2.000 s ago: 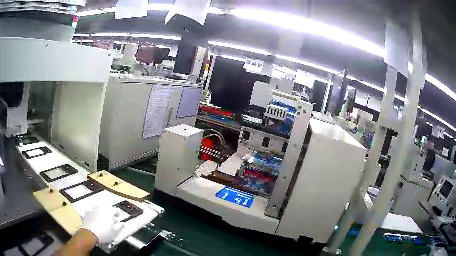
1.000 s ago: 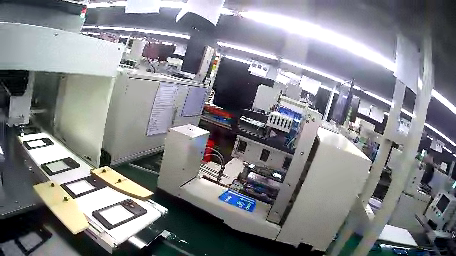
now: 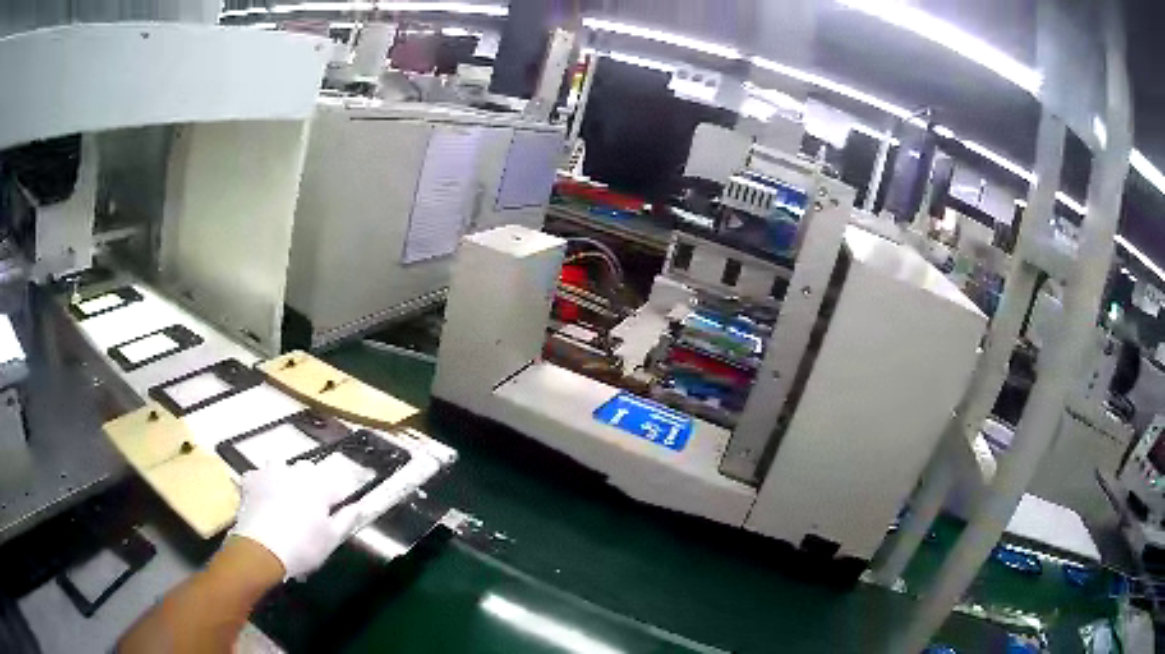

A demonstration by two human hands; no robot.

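Observation:
My left hand (image 3: 296, 514), in a white glove, is at the near end of the white infeed conveyor (image 3: 236, 411). It holds a black phone middle frame (image 3: 381, 450) by its near side, at the conveyor's end. Another frame (image 3: 245, 450) lies just beyond, partly covered by my fingers and the held frame. Several more frames lie in a row up the conveyor towards the machine. Two cream-yellow guide plates (image 3: 173, 470) flank the conveyor. My right hand is not in view.
Another black frame (image 3: 107, 574) lies on a light surface at the lower left. The green belt (image 3: 581, 562) runs across the bottom. A white machine (image 3: 613, 447) with a blue label stands beyond it. White posts (image 3: 1022, 371) rise at the right.
The gloved hand, out of view a second ago, is back at the conveyor's end with a frame. The frames on the bed sit slightly closer to the machine. The camera view has tilted down.

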